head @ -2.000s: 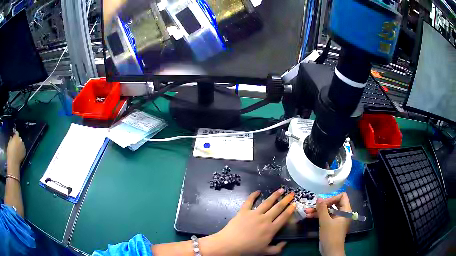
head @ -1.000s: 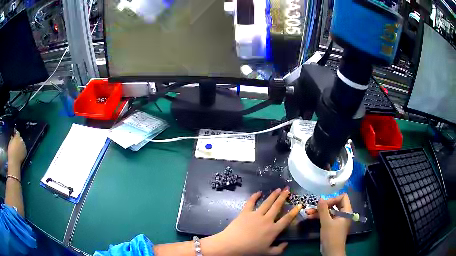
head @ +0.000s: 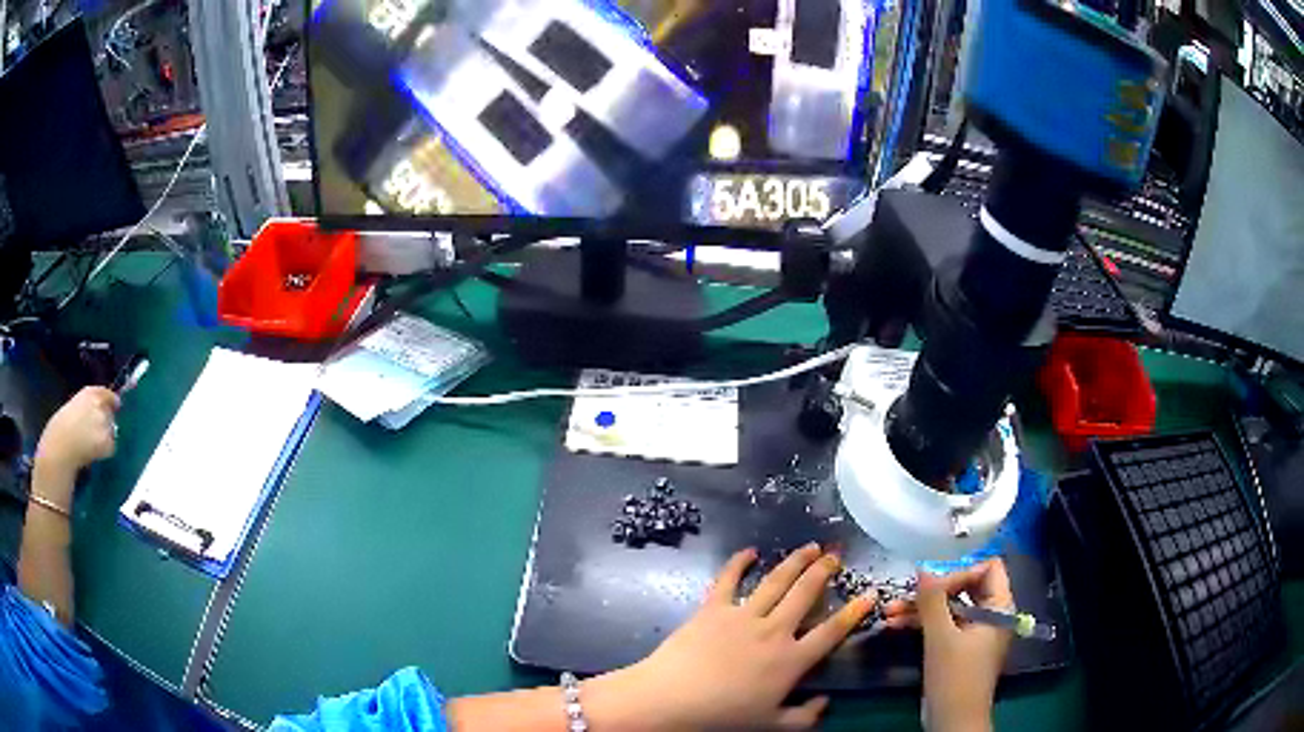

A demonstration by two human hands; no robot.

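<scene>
The small components (head: 858, 584) lie in a cluster on the black mat (head: 601, 601), just in front of the ring light. My left hand (head: 758, 644) lies flat with fingers spread, its fingertips at the left of the cluster. My right hand (head: 967, 629) holds a slim pen-like tool (head: 1013, 621) between thumb and fingers at the right of the cluster; its working tip is too small to make out. A separate pile of components (head: 657, 515) sits further left on the mat. The monitor (head: 572, 115) shows magnified silver parts and "5A305".
The microscope (head: 987, 329) with its white ring light (head: 915, 522) stands over the mat. Beyond are a label card (head: 655, 418), red bins (head: 290, 282) (head: 1098, 389) and bags (head: 401, 369). A black tray (head: 1194, 558) stands right, a clipboard (head: 222, 451) left, with another person's hand (head: 83, 426).
The monitor's magnified view has changed to differently placed parts. My hands stay at the cluster with small finger shifts. The other person's hand at left has lifted and now holds a small light object.
</scene>
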